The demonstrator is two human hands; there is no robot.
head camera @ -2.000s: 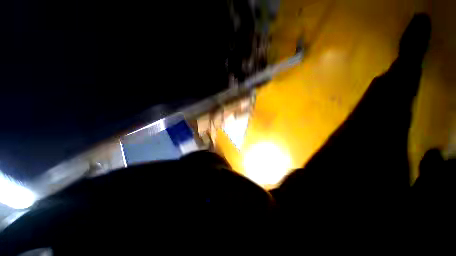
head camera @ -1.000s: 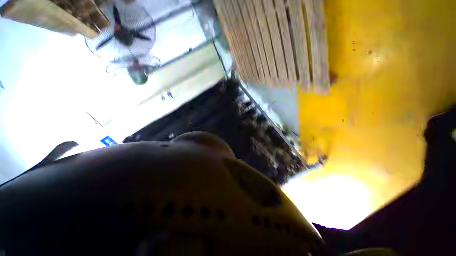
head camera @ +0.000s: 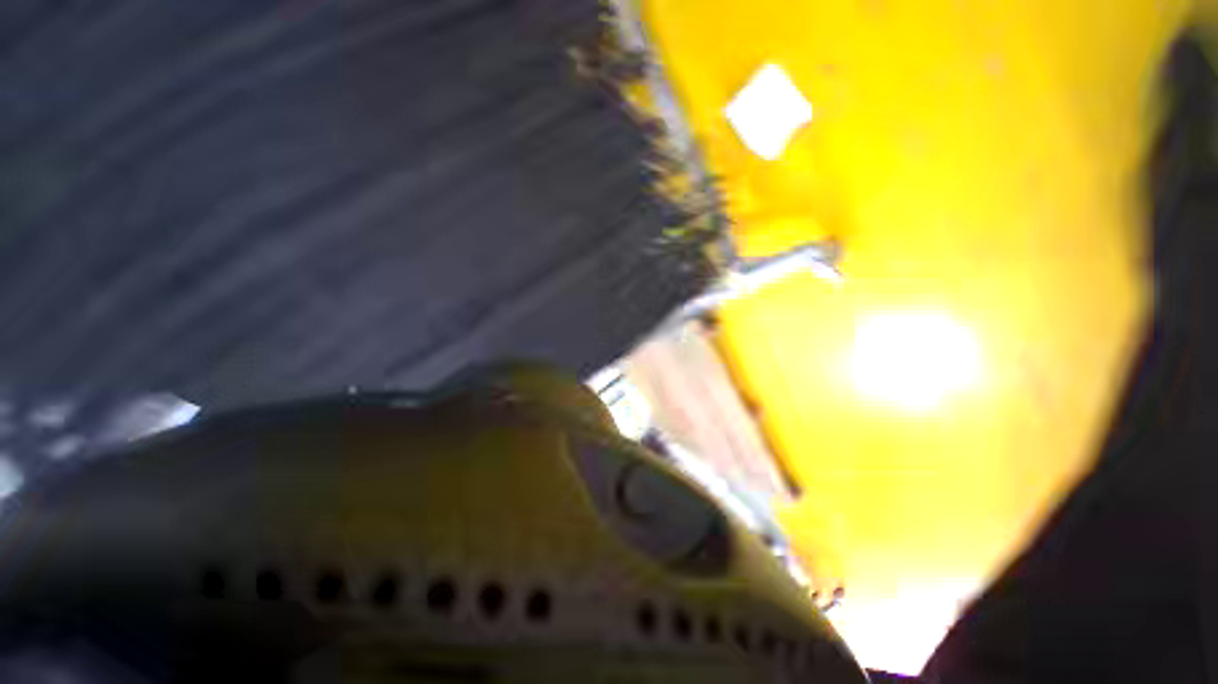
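Note:
A large rounded object (head camera: 401,494), yellowish and dark with a row of small dark holes and an oval mark, fills the lower left of the view, nearest the camera. What it is, I cannot tell. A dark shape (head camera: 1122,494), perhaps a leg or clothing, rises along the right edge. Neither my left hand nor my right hand can be made out. The picture is tilted and blurred.
A large dark grey streaked surface (head camera: 321,201) fills the upper left. A shiny yellow floor (head camera: 935,201) with bright reflections lies to the right. A pale metal bar (head camera: 768,271) juts over it. A brownish flat piece (head camera: 708,408) lies below the bar.
The slatted wooden stack and the fans have left the view. The dark grey surface now fills the upper left. The holed object stays at the bottom and looks brighter.

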